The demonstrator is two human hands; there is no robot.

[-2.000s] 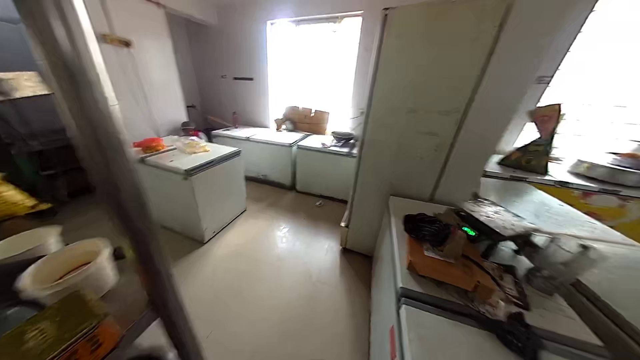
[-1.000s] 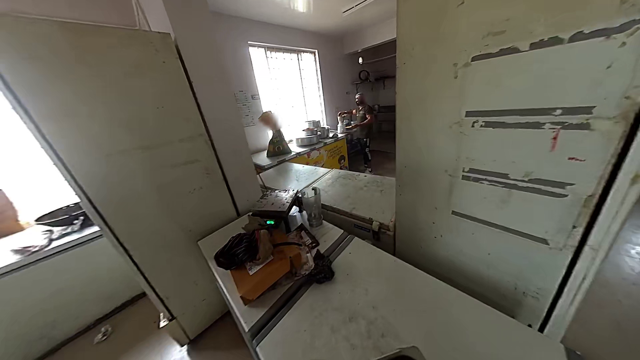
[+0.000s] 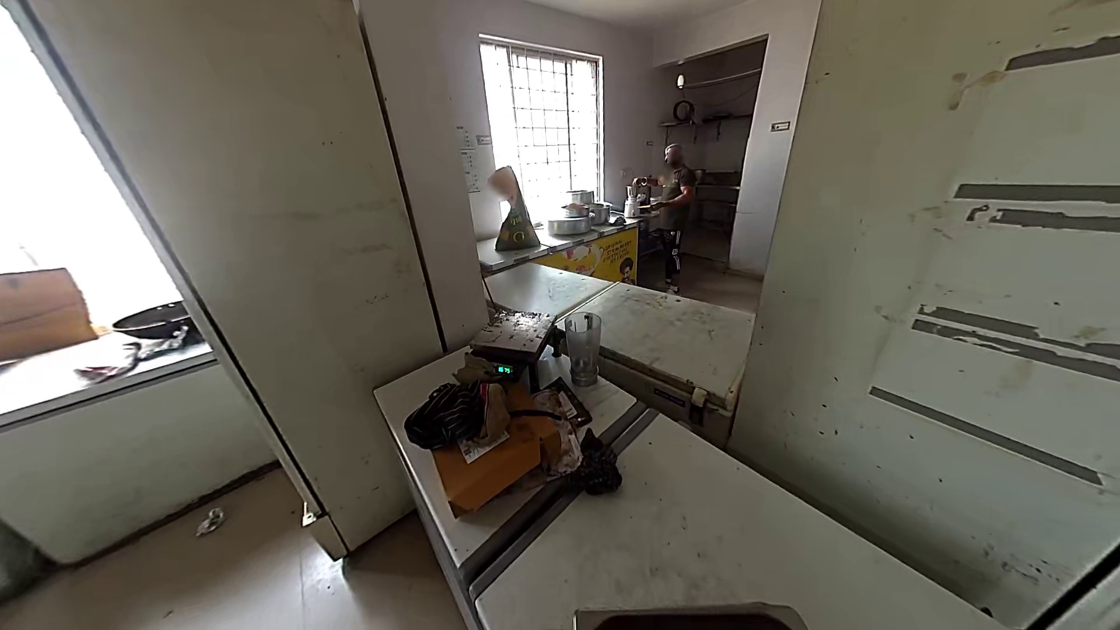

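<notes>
Neither of my hands shows in the head view. Ahead and below, a digital weighing scale (image 3: pixel 514 337) with a lit green display stands on a white chest freezer lid (image 3: pixel 700 525). In front of the scale lie a black striped plastic bag (image 3: pixel 446 416), an orange-brown cardboard piece (image 3: pixel 490 468) and crumpled packaging. A transparent jug (image 3: pixel 583 348) stands upright just right of the scale. A black crumpled bag (image 3: pixel 599 464) lies across the gap between two lids. The rim of a tray or container (image 3: pixel 691 608) shows at the bottom edge.
Tall worn panels stand at left (image 3: pixel 306 219) and right (image 3: pixel 980 289). Farther chest freezers (image 3: pixel 674 332) adjoin the near ones. At the back, a person (image 3: pixel 675 197) stands by a counter with metal pots (image 3: pixel 570 225). A pan (image 3: pixel 153 321) and cardboard box (image 3: pixel 44 311) sit far left.
The view has swung far to the right and come nearer the scale. The container rim at the bottom shows more than one second ago.
</notes>
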